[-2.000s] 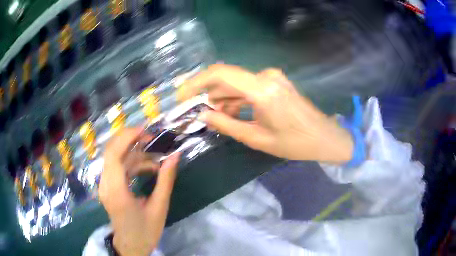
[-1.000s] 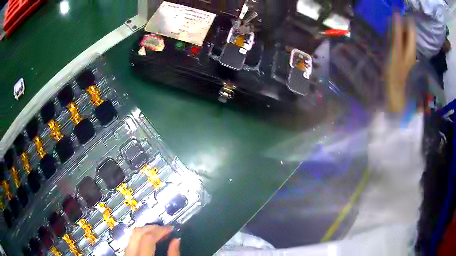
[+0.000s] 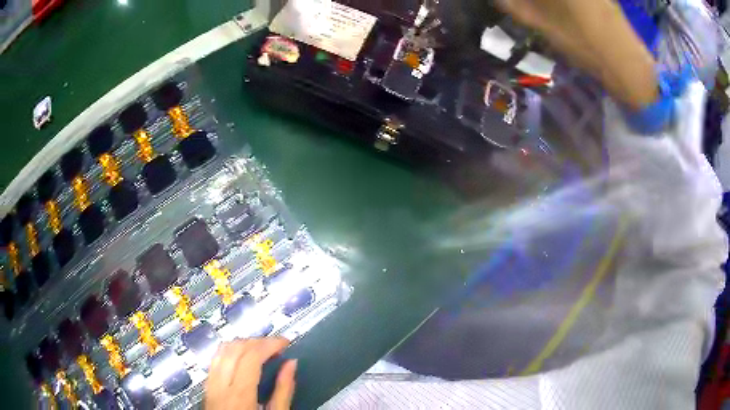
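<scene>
My left hand point(image 3: 244, 375) is at the bottom edge beside the clear blister tray point(image 3: 342, 293), thumb and fingers curled around a dark patch; whether it holds something cannot be told. My right hand point(image 3: 552, 24) reaches to the top edge; its fingers are cut off or blurred. The tray has rows of dark screens point(image 3: 157, 268) with gold flex cables point(image 3: 218, 280). The black fixture point(image 3: 328, 100) has one joined unit point(image 3: 404, 74) in its left nest and another joined unit point(image 3: 500, 118) in its right nest.
A pale label card point(image 3: 324, 28) lies on the fixture. A small white-framed part point(image 3: 42, 111) lies on the green mat point(image 3: 320, 188) at the far left, beyond a pale curved edge strip point(image 3: 136, 80). A red-tipped item point(image 3: 534, 81) is beside the fixture. A blue wrist band point(image 3: 656, 108) is on my right wrist.
My hands were together over the tray around a white-framed part, then parted. My right hand has moved to the fixture's far right, then up to the top edge. The view has shifted.
</scene>
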